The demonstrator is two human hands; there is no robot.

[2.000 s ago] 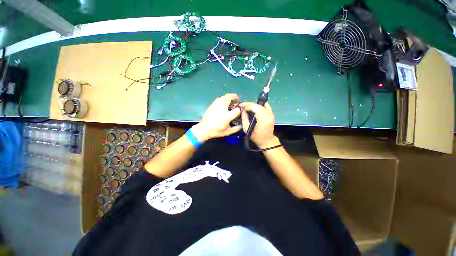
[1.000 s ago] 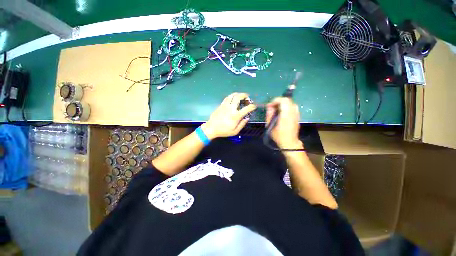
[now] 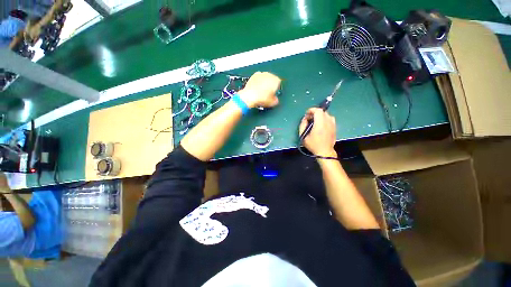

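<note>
My left hand, with the blue wristband, is stretched out over the right end of the wired ring boards. Its fingers are bent and partly hidden; a bit of green shows at its edge, and I cannot tell if it grips a board. My right hand holds the soldering iron, tip pointing up and away. A motor stator stands alone near the bench's front edge, between my hands. Green ring boards with tangled wires lie left of my left hand.
Two stators stand on a cardboard sheet at left. A fume fan and soldering station are at right. An open carton is below the bench. Another person's blue sleeve shows at far left.
My left hand has let go of the stator, now on the bench, and reached forward to the ring boards. My right hand keeps the iron, apart from the stator. The view has tilted.
</note>
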